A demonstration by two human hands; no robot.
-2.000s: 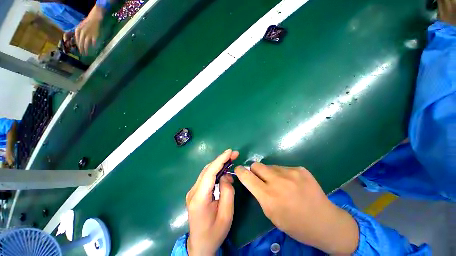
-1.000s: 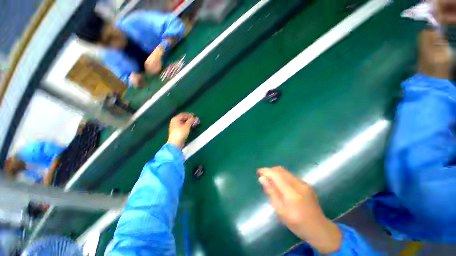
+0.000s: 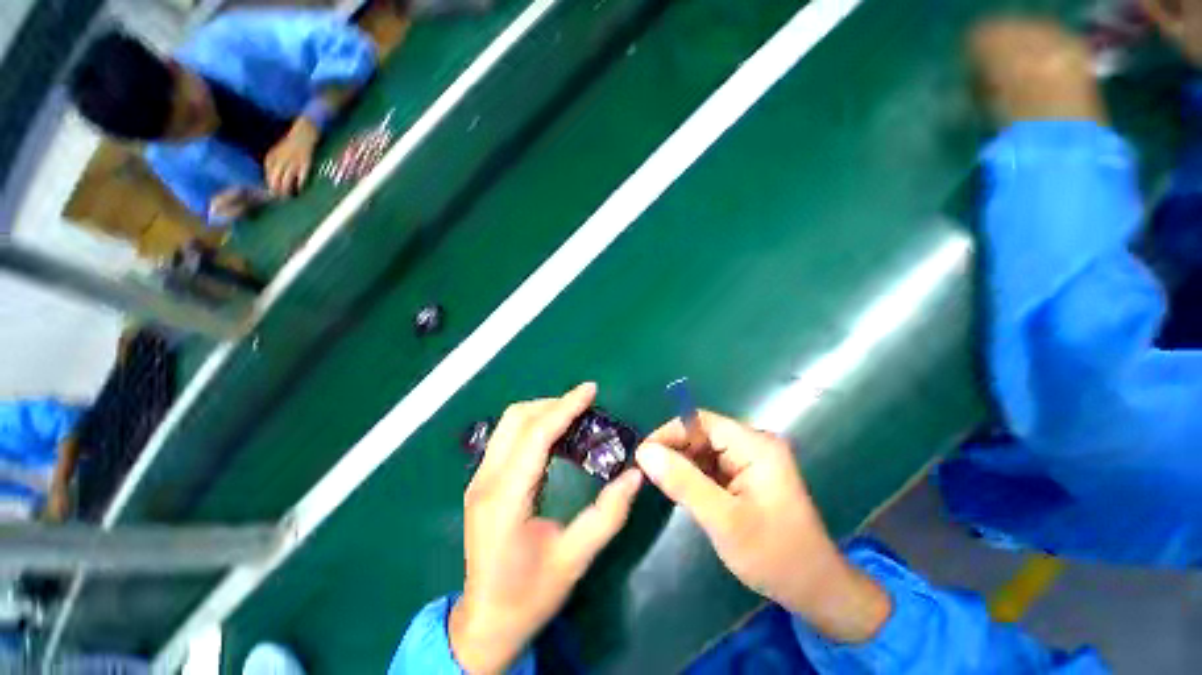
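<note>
My left hand (image 3: 521,534) holds a small dark watch unit (image 3: 602,446) between thumb and fingers, its open, shiny metallic inside facing up. My right hand (image 3: 751,508) is close beside it, its thumb and fingertips at the unit's right edge. A slim strip, which looks like the tweezers (image 3: 680,400), sticks up from my right fingers, away from the unit. Its other end is hidden in the hand. Another dark unit (image 3: 477,435) lies on the green surface, partly behind my left fingers.
A white divider rail (image 3: 580,251) crosses the green surface. A dark unit (image 3: 427,318) lies beyond it on the conveyor. A person in blue sits across the line by reddish parts (image 3: 359,154). Another person's blue sleeve (image 3: 1061,264) is close at right. A grey post (image 3: 145,545) stands at left.
My left hand has come back from beyond the rail and now holds a unit near my right hand. A unit lies on the conveyor. The unit formerly by the upper rail is gone from there.
</note>
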